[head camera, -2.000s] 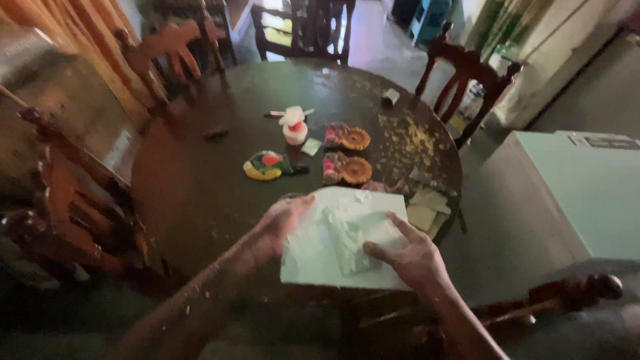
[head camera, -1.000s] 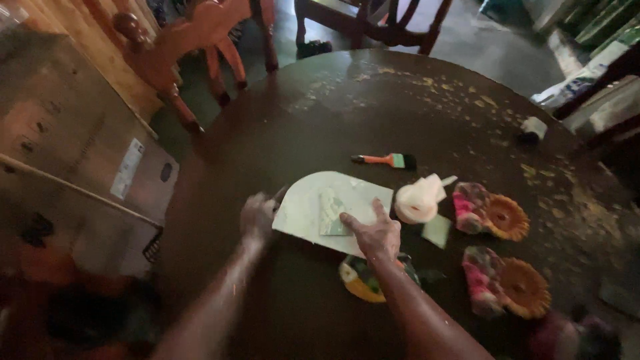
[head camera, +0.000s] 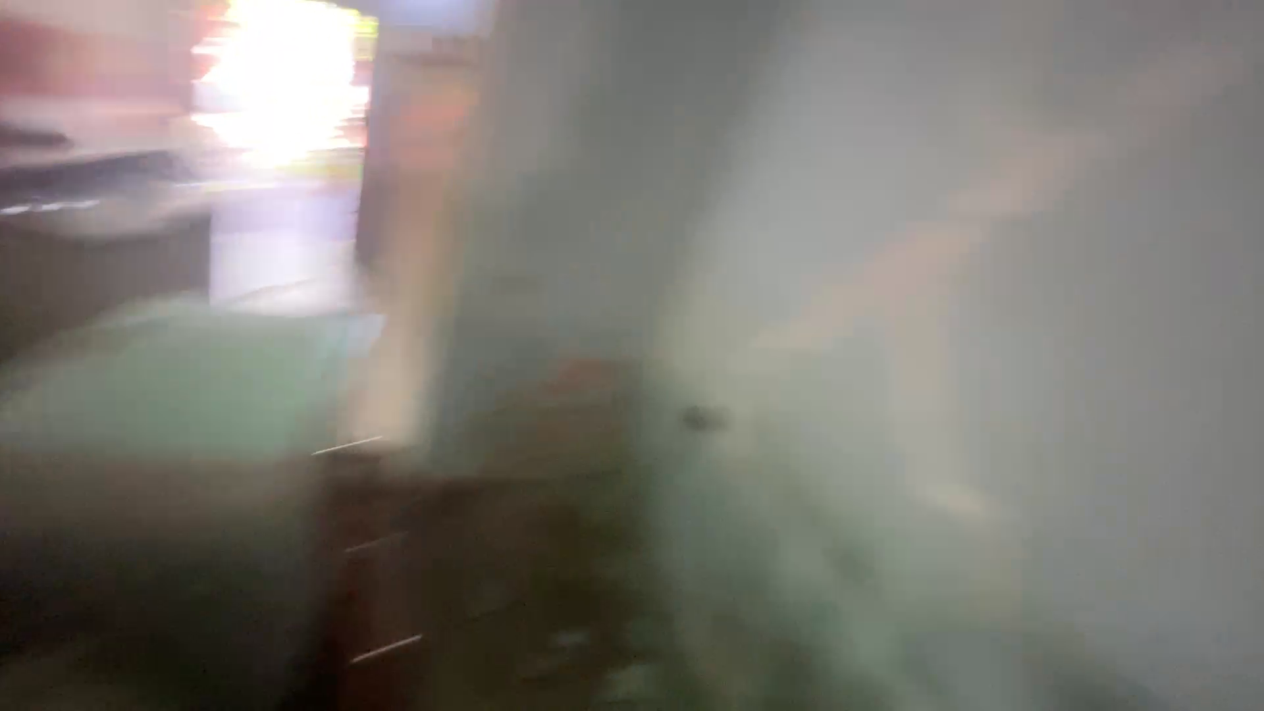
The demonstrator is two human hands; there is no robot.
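Note:
Neither my left hand nor my right hand can be made out in the head view, which is heavily smeared by motion. The table, the white board and the small objects seen earlier do not show here either. Whether my hands still hold or touch anything is hidden from this view.
A pale green flat surface (head camera: 188,380) lies at the left. Above it is a very bright opening (head camera: 281,84), perhaps a window or doorway. A pale grey-green wall or panel (head camera: 839,296) fills much of the right. Dark reddish-brown shapes stand low near the centre.
The view has swung far away from the round table. Both hands, the white board and the objects around it have left the picture.

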